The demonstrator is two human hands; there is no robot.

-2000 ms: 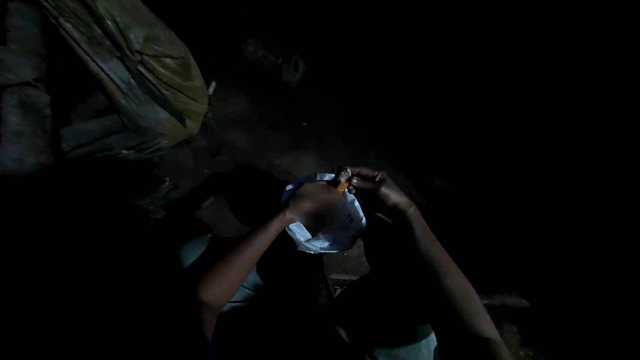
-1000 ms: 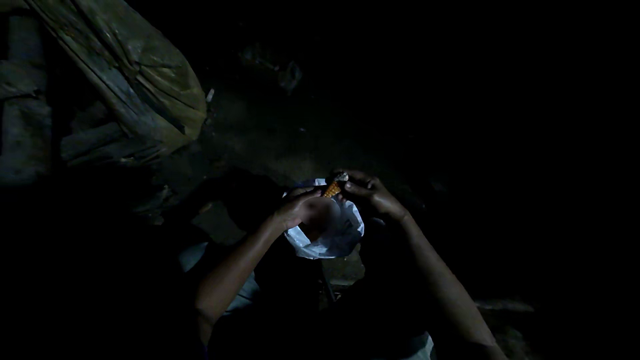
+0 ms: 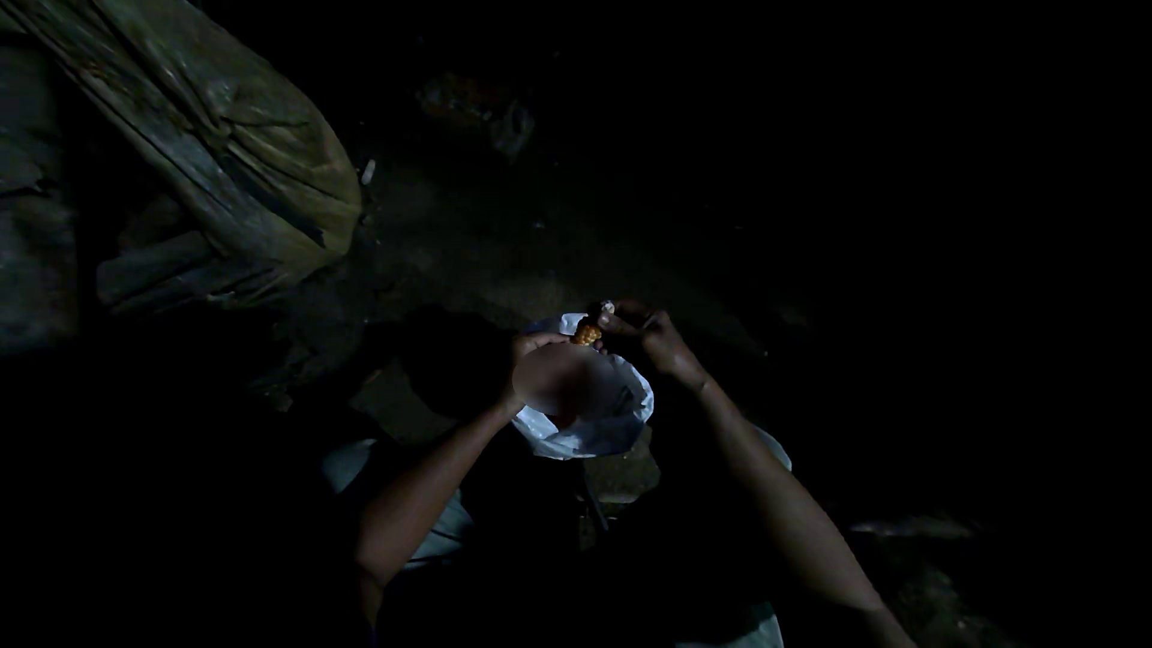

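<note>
Both hands meet over the far rim of a white bag-like container (image 3: 589,438), probably plastic, with its mouth open. Between them is an ear of corn (image 3: 587,336) with orange-yellow kernels and a pale end. My right hand (image 3: 652,340) grips it near that pale end with thumb and fingers. My left hand (image 3: 538,346) is at its lower end, fingers on the cob; a blur covers part of this hand and the container's inside. What lies in the container cannot be made out.
A large brownish-green sack or tarpaulin (image 3: 270,171) lies at the upper left, beside rough timber or stone pieces (image 3: 36,225). A dim object (image 3: 511,126) lies on the dark ground (image 3: 504,270) farther off. My knees, in pale cloth, flank the container.
The cob was tilted and showed more of its length one second ago; now its kernels show as a short patch between the hands. Both hands stay close together at the container.
</note>
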